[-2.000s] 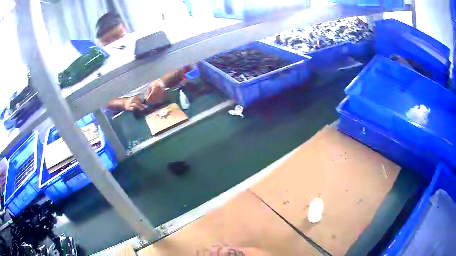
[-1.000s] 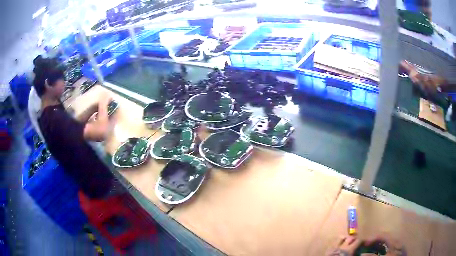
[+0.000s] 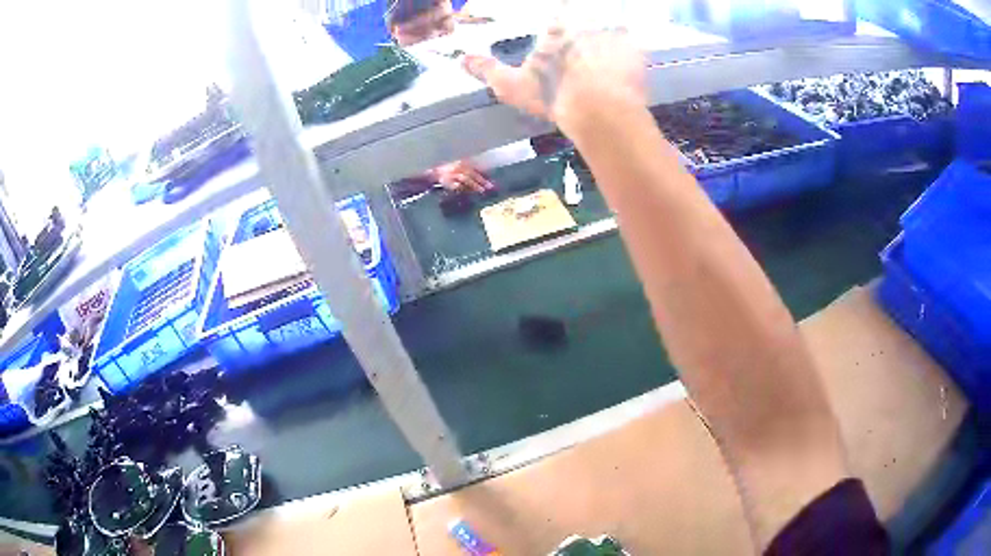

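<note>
My right hand is raised at the top centre over the metal shelf, its forearm crossing up from the lower right. The thumb is spread from the fingers, but glare and blur hide whether it touches the dark piece on the shelf beside it. My left hand is not in view. A green shell is cut off by the bottom edge. A small blue-purple printed tube lies left of it on the cardboard.
A slanting metal upright stands left of my arm. Green shells cluster at the lower left. A person's hand is across the dark green conveyor, near a white bottle. Blue totes stand right.
The view has swung back right from the shell cluster and the nearby worker. My right arm now reaches up to the shelf; earlier, hands showed low at the bottom edge.
</note>
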